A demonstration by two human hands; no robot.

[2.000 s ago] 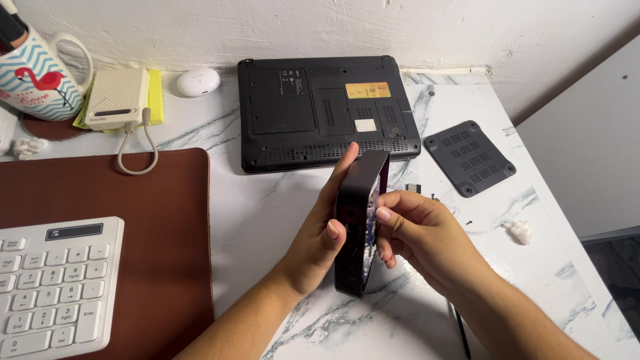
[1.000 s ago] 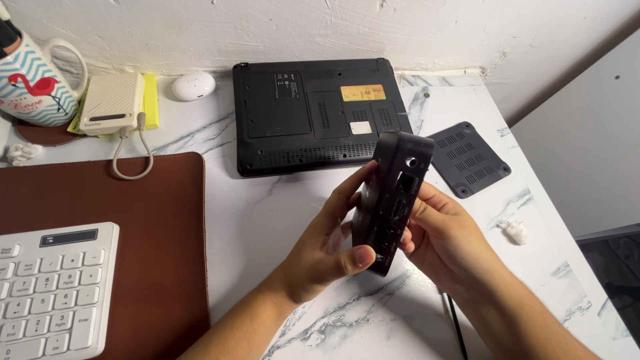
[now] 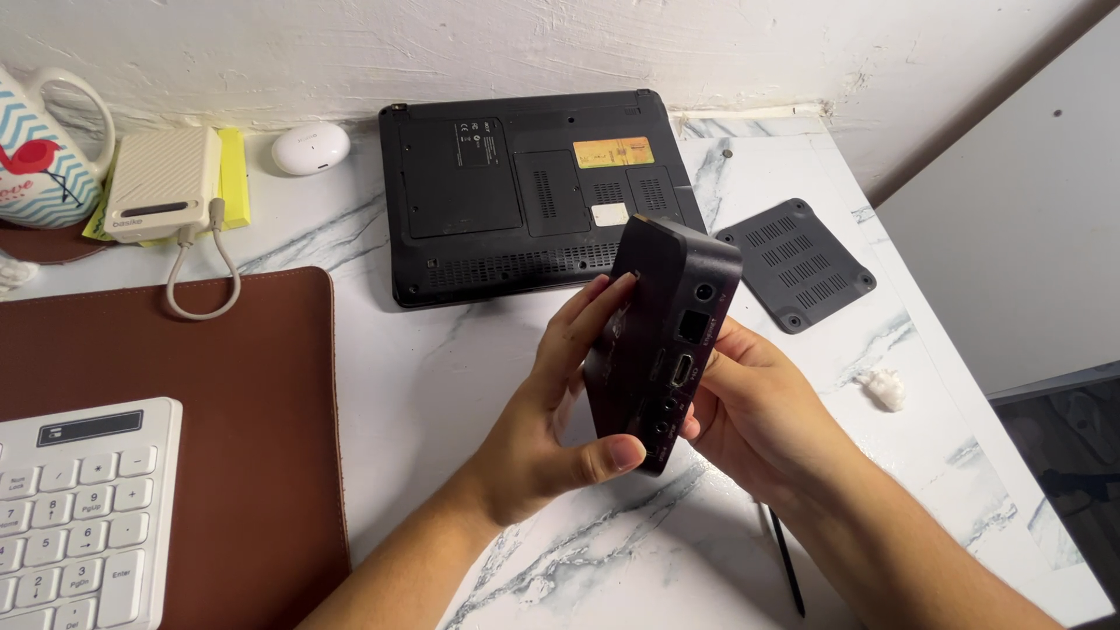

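A black set-top box housing [image 3: 656, 350] is held upright and slightly tilted above the desk, its side with HDMI, Ethernet and round ports facing me. My left hand [image 3: 560, 411] grips it from the left, fingers on its broad face and thumb near the lower port edge. Behind its right side is my right hand [image 3: 744, 394], with the fingertips partly hidden by the box; whether they grip something inside cannot be seen. A vented dark plastic bottom cover [image 3: 803, 265] lies on the desk at the right. A thin black rod or cable [image 3: 786, 564] lies below my right wrist.
An upside-down black laptop [image 3: 464, 192] lies by the wall. At left are a brown desk mat [image 3: 254, 367], a white keyboard [image 3: 79, 516], a beige power bank [image 3: 162, 184], a flamingo mug [image 3: 44, 157] and a white earbud case [image 3: 311, 148]. A small white lump [image 3: 882, 388] sits near the right edge.
The box has been turned in my hands: its port side now faces me, where two seconds ago its open side with the circuit board was partly visible towards my right hand.
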